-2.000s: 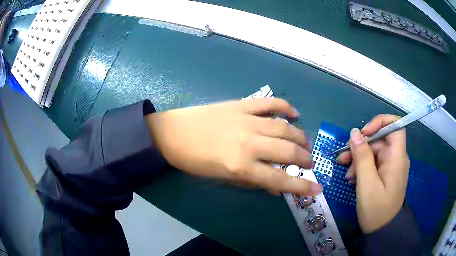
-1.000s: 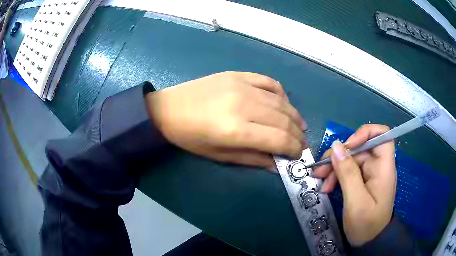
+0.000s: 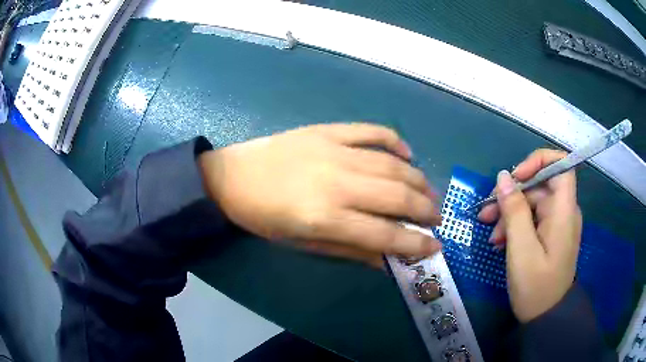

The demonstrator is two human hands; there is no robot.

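Note:
My right hand holds silver tweezers like a pen, tips down over the blue grid tray. Pale inserts fill part of the tray's holes. Whether the tips hold a piece is too small to tell. My left hand, slightly blurred, lies over the upper end of the silver carrier strip, its fingertips at the strip's edge. Several round units with dark or metallic rings show in the strip below my fingers. The strip's upper end is hidden under my hand.
White parts trays are stacked at the far left. A white guide rail crosses the green belt. Another strip lies beyond the rail at upper right. Part of a white tray shows at the right edge.
The tweezers have moved from the round unit in the strip back right over the blue tray. My left hand now covers the strip's upper end. The strip beyond the rail has shifted right since the earliest frame.

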